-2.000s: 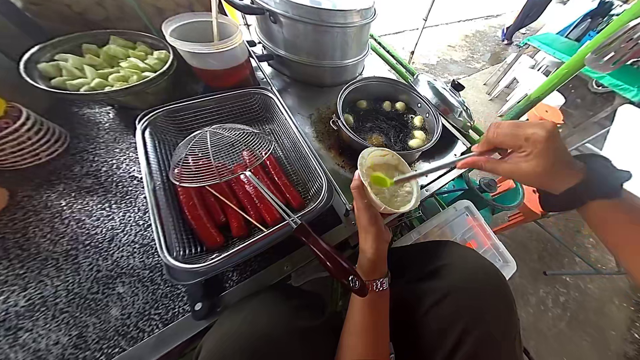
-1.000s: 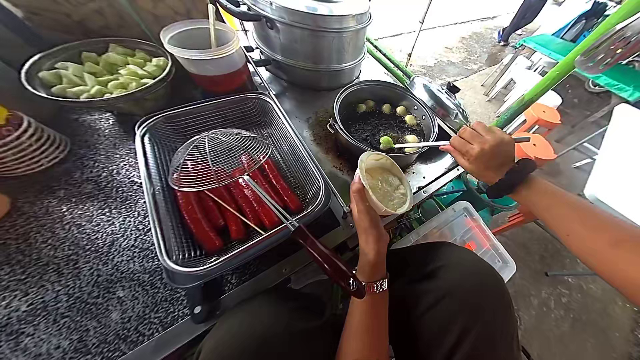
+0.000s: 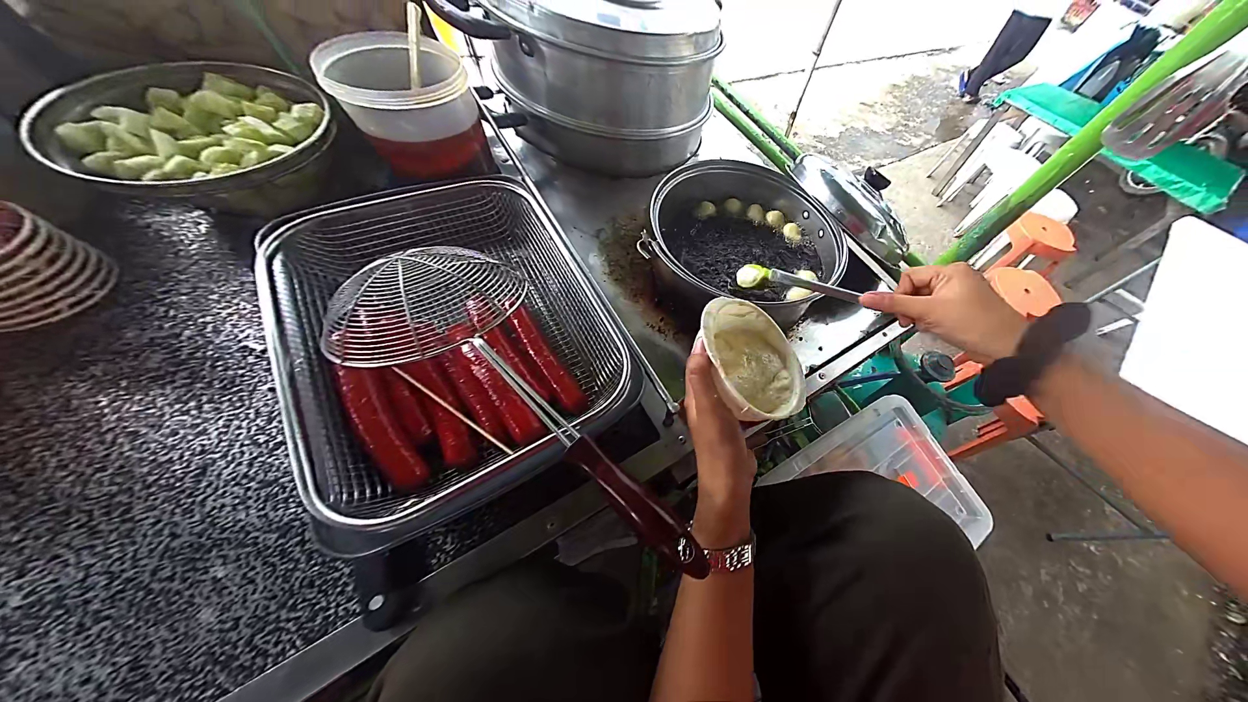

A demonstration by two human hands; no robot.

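My left hand (image 3: 720, 434) holds a small tub of pale batter (image 3: 753, 361), tilted, at the near side of the frying pot. A metal-handled spoon (image 3: 814, 286) is in my right hand (image 3: 951, 310); its green tip, coated with batter, is over the near part of the pot (image 3: 673, 268). Dark oil fills the pot, and several pale round balls (image 3: 775, 219) float along its far and right edges. To the left, a wire skimmer (image 3: 424, 304) with a dark red handle lies across red sausages (image 3: 380, 429) in a wire basket (image 3: 624, 375), with a thin stick among them.
A bowl of cut green pieces (image 3: 39, 127) and a plastic tub of red liquid (image 3: 390, 93) stand behind the basket. A stacked metal steamer (image 3: 609, 88) is behind the pot, whose side a metal lid (image 3: 853, 210) leans near. A clear plastic box (image 3: 877, 458) sits below, with orange stools (image 3: 1038, 239) beyond.
From the tub two seconds ago, my right hand has moved the spoon over the pot. Batter now coats the spoon tip; one second ago it was over the pot too. My left hand still holds the tub.
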